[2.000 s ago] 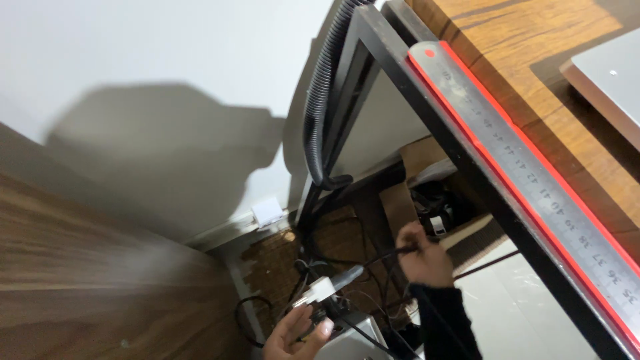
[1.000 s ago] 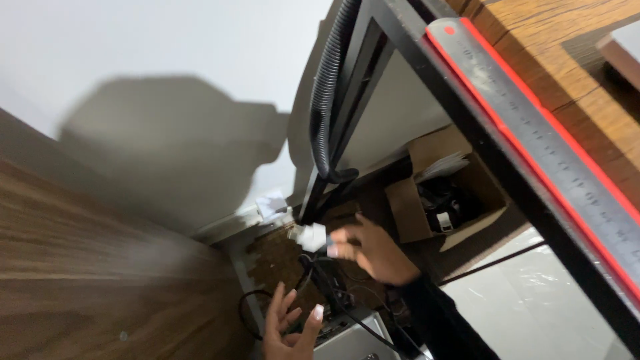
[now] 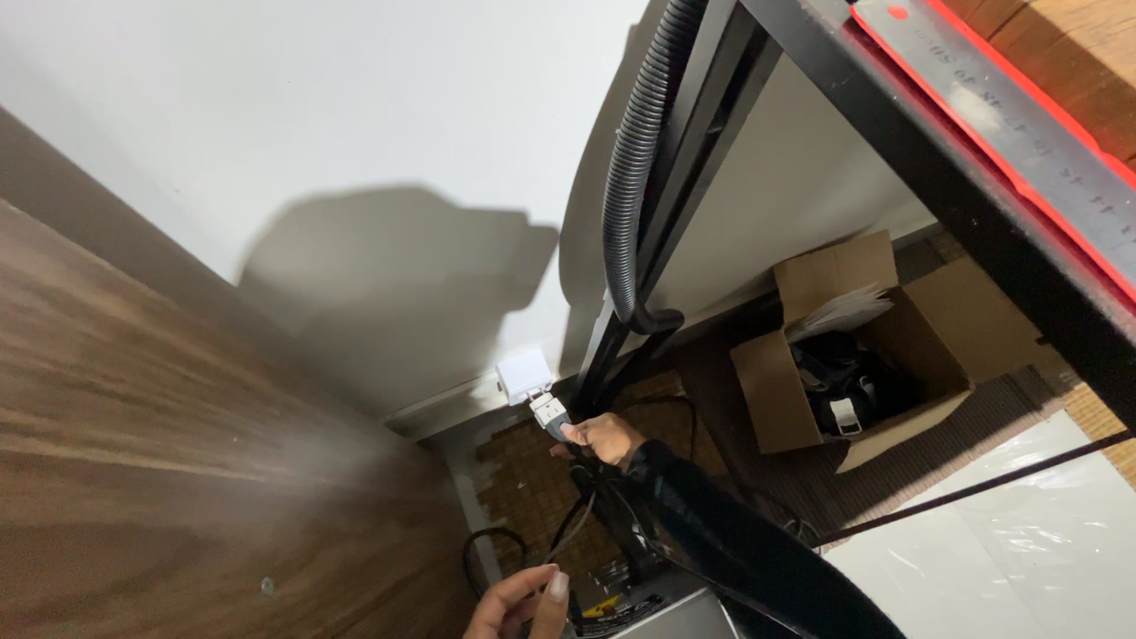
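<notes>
My right hand (image 3: 603, 439) is shut on a dark plug at the end of a black cable. A white plug adapter (image 3: 548, 410) sits on the front of that plug, its far end at the white wall outlet (image 3: 524, 375) low on the wall; whether its pins are in the outlet, I cannot tell. My left hand (image 3: 524, 608) is at the bottom edge, fingers apart and holding nothing that shows, above several dark cables (image 3: 581, 524) and beside a light grey case (image 3: 683, 621).
A black metal frame (image 3: 958, 177) with a red-edged steel ruler (image 3: 1021, 133) stands at the right, a corrugated black conduit (image 3: 632, 169) along its leg. An open cardboard box (image 3: 772, 390) sits on the floor. A wooden panel (image 3: 177, 444) rises at left.
My right hand has moved toward the outlet with the white adapter, which was near my left hand two seconds ago. My left hand has ended up lower in the view, away from the adapter.
</notes>
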